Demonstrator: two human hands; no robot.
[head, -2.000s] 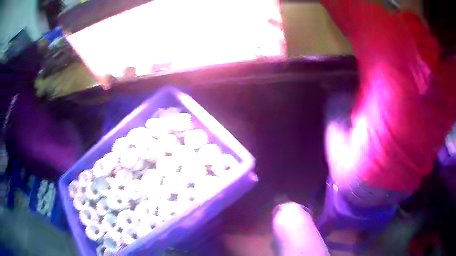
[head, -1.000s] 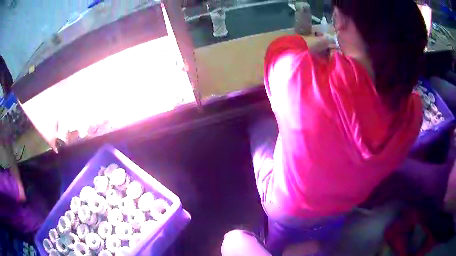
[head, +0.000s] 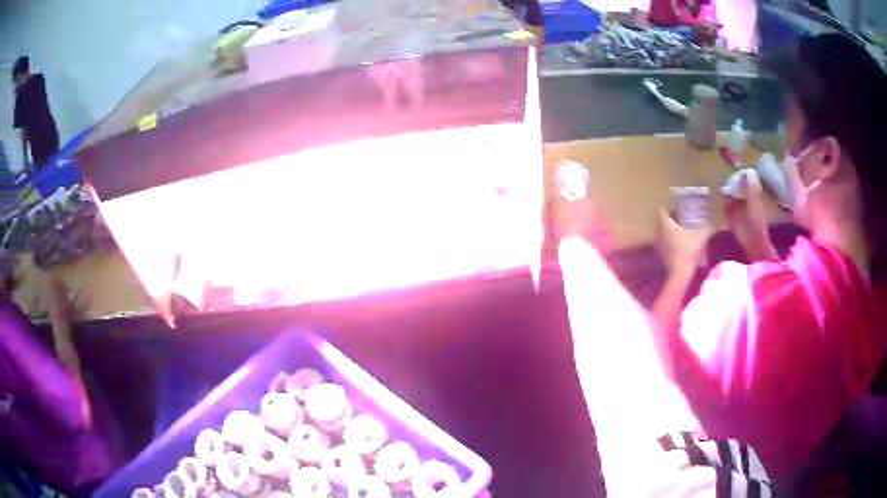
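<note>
My right hand (head: 581, 222) reaches forward from the lower right, past a striped sleeve, to the tan bench. It is blurred and overexposed. It holds a pale roll (head: 572, 181) upright at its fingertips, over the bench just right of the glaring panel; the grip is hard to make out. A blue-violet crate (head: 394, 399) lies below, cut off by the bottom edge, filled with white knobbly rolls (head: 327, 405) showing dark holes. My left hand is not in view.
The glaring lit section (head: 340, 219) fills the middle. At right a masked person in red (head: 768, 350) holds a pale cylinder (head: 691, 207) and another white piece. A brown container (head: 702, 117) stands beyond. A person in purple (head: 39, 389) sits at left.
The view has swung up and right, showing more bench. My right arm has come in, stretched forward with a roll. The person in red now shows farther right, holding a cylinder.
</note>
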